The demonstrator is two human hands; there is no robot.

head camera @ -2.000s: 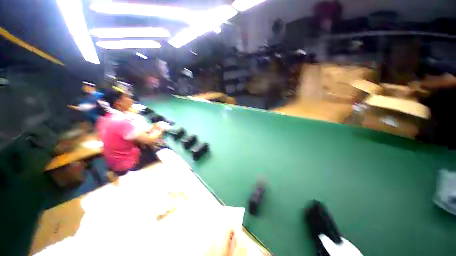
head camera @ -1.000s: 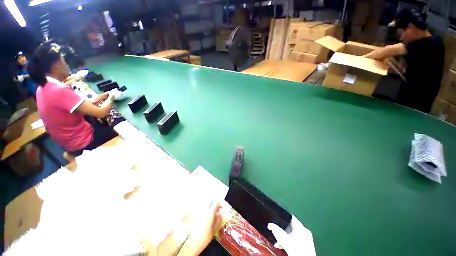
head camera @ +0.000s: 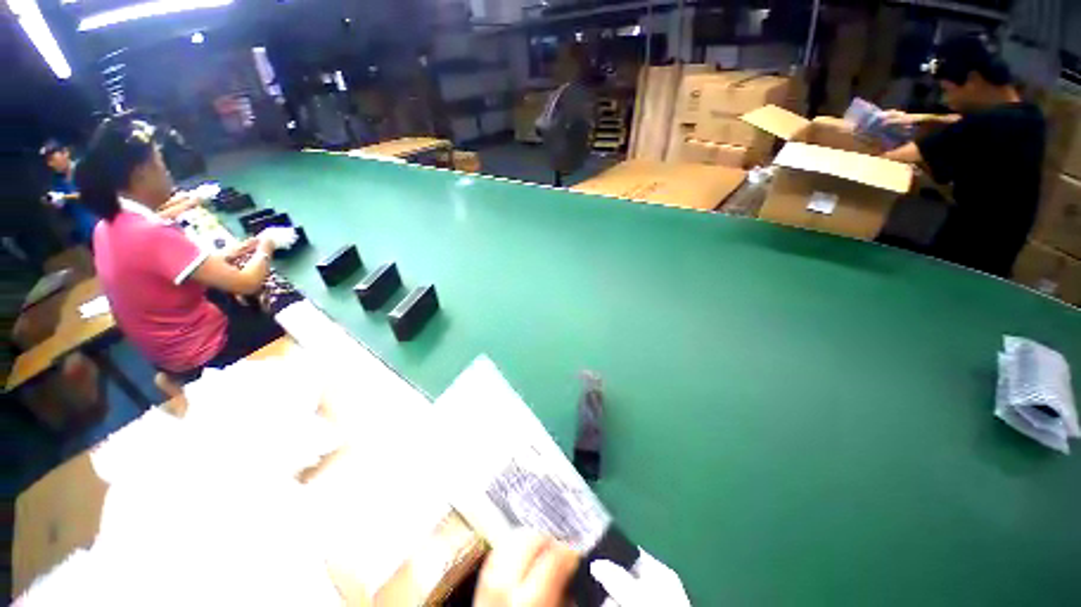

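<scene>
A bubble bag [head camera: 545,492], white and greyish with dimples, lies slanted at the belt's near edge. My left hand [head camera: 524,572], bare and cut off by the bottom edge, grips the bag's near end. My right hand [head camera: 640,583], in a white glove and also cut off, holds a black unit [head camera: 608,555] at the bag's near end. The hands and bag hide most of this unit, so how far it is inside cannot be told. Another dark unit [head camera: 589,429] stands on the green belt [head camera: 759,391] just beyond.
More black units [head camera: 414,312] stand in a row on the belt. A filled bubble bag [head camera: 1037,394] lies far right. Overexposed white bags [head camera: 225,474] cover the cardboard at left. A person in pink [head camera: 154,279] sits left. A person in black [head camera: 984,166] handles an open carton [head camera: 836,190] across the belt.
The red and yellow film by my left hand is out of sight; a bubble bag is now in my grip. The unit has moved down, mostly hidden. The person in black now holds a bag.
</scene>
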